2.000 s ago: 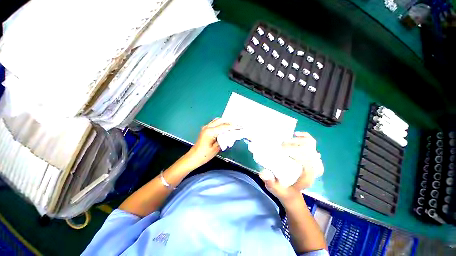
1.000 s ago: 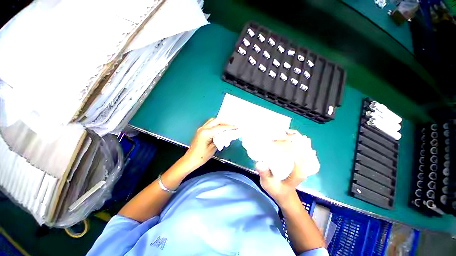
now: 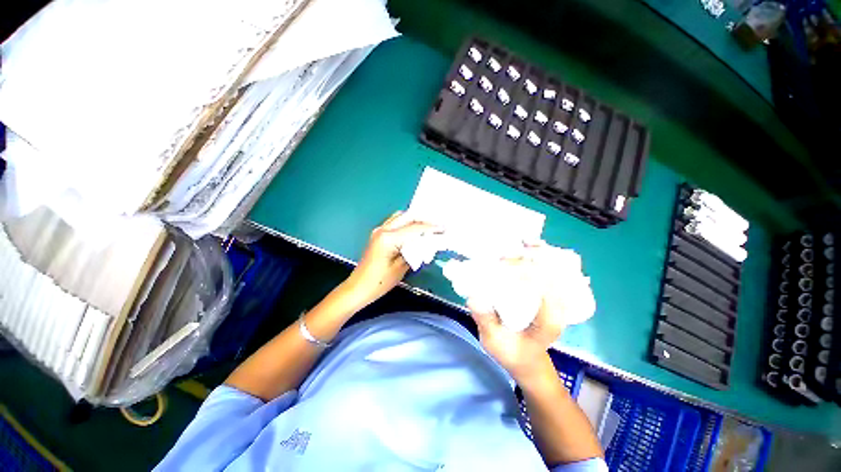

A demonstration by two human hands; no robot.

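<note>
My left hand (image 3: 385,258) holds the left end of crumpled-looking white pieces (image 3: 426,247) at the bench's front edge. My right hand (image 3: 527,323) holds a larger bunch of white pieces (image 3: 493,281); glare hides its fingers and the pieces' edges. A plain white work sheet (image 3: 475,205) lies flat on the green bench just beyond both hands, partly covered by them. A black parts tray (image 3: 599,175) with rows of small white ends stands behind the sheet.
A narrower black slotted tray (image 3: 693,300) at right holds white cylinders (image 3: 717,221) at its far end. Stacked black trays (image 3: 800,313) stand far right. High white sheets (image 3: 101,92) and a bagged sheet stack (image 3: 78,304) are at left. Blue crates (image 3: 650,429) sit below the bench.
Both hands stay at nearly the same place over the sheet's near edge. The white bunch in my right hand has shifted slightly in shape and reaches nearer my left hand.
</note>
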